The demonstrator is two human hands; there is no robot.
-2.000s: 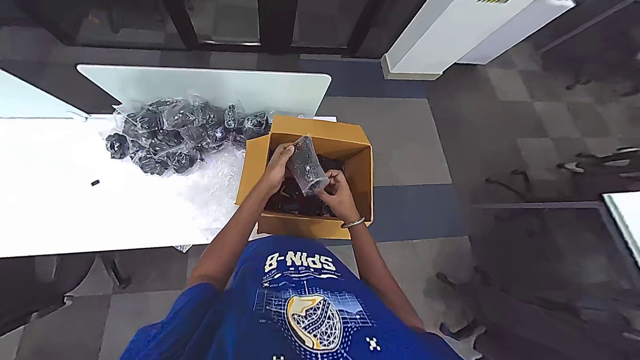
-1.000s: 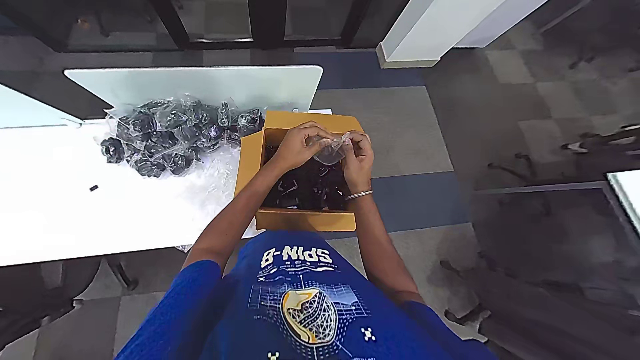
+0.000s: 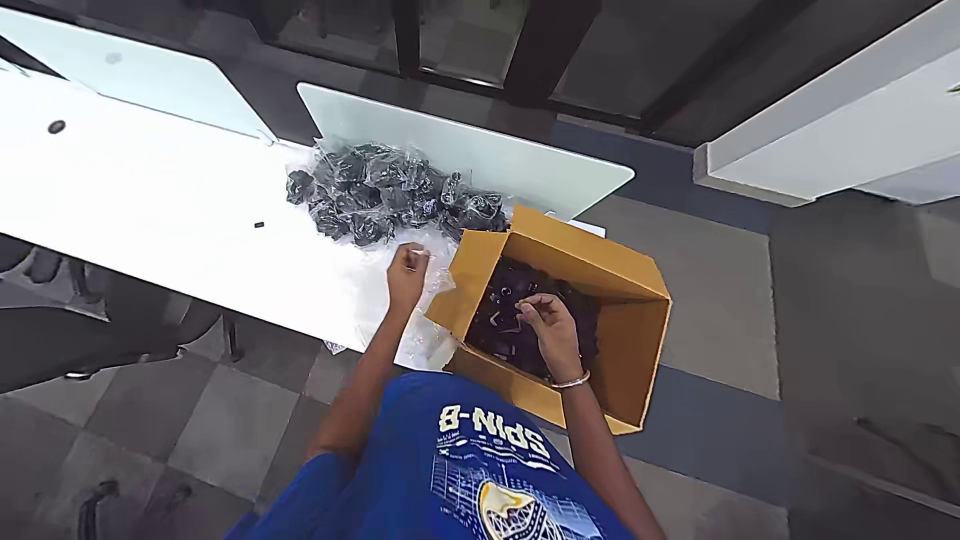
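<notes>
An open cardboard box (image 3: 634, 352) holding several black items (image 3: 510, 289) stands at the table's right end. My right hand (image 3: 549, 322) is over the box opening, thumb and fingertips together; whether something small is between them I cannot tell. Left of the box, my left hand (image 3: 409, 268) is above a heap of clear plastic bags (image 3: 390, 289), its fingers curled near some clear plastic; its hold on it is unclear. Behind that hand lies a pile of black items wrapped in clear plastic (image 3: 394, 187).
The white table (image 3: 172, 202) runs off to the left, with a small black piece (image 3: 259, 224) and a round dark object (image 3: 56, 127) on it. Pale divider panels (image 3: 465, 150) line its back edge. A white pillar (image 3: 817, 112) rises at the back right.
My hands, together on a clear plastic bag over the box before, are now apart. The left one has moved left to the heap of bags. The view has turned and shifted.
</notes>
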